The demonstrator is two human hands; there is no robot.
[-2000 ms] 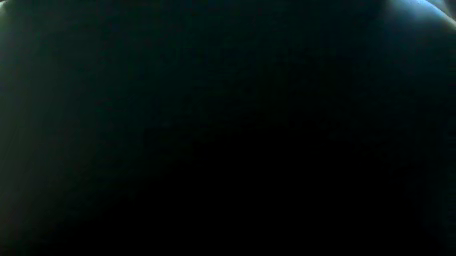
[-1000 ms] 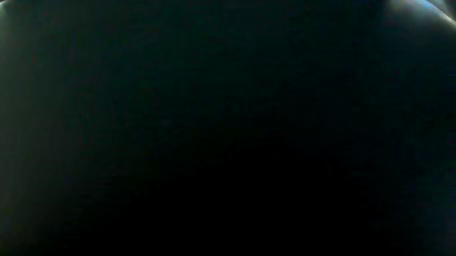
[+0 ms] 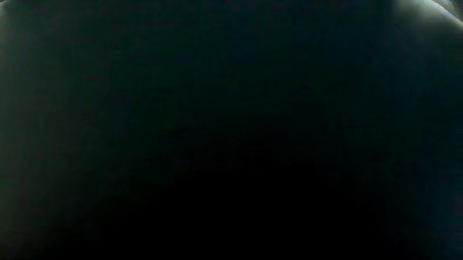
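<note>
The head view is almost wholly black, as if something dark covers the lens or lies right against it. No object can be made out in it. Neither my left hand nor my right hand can be seen.
A pale, blurred patch of light (image 3: 429, 11) shows in the top right corner. A thin, faint light edge shows in the top left corner. What lies behind the dark area is hidden.
</note>
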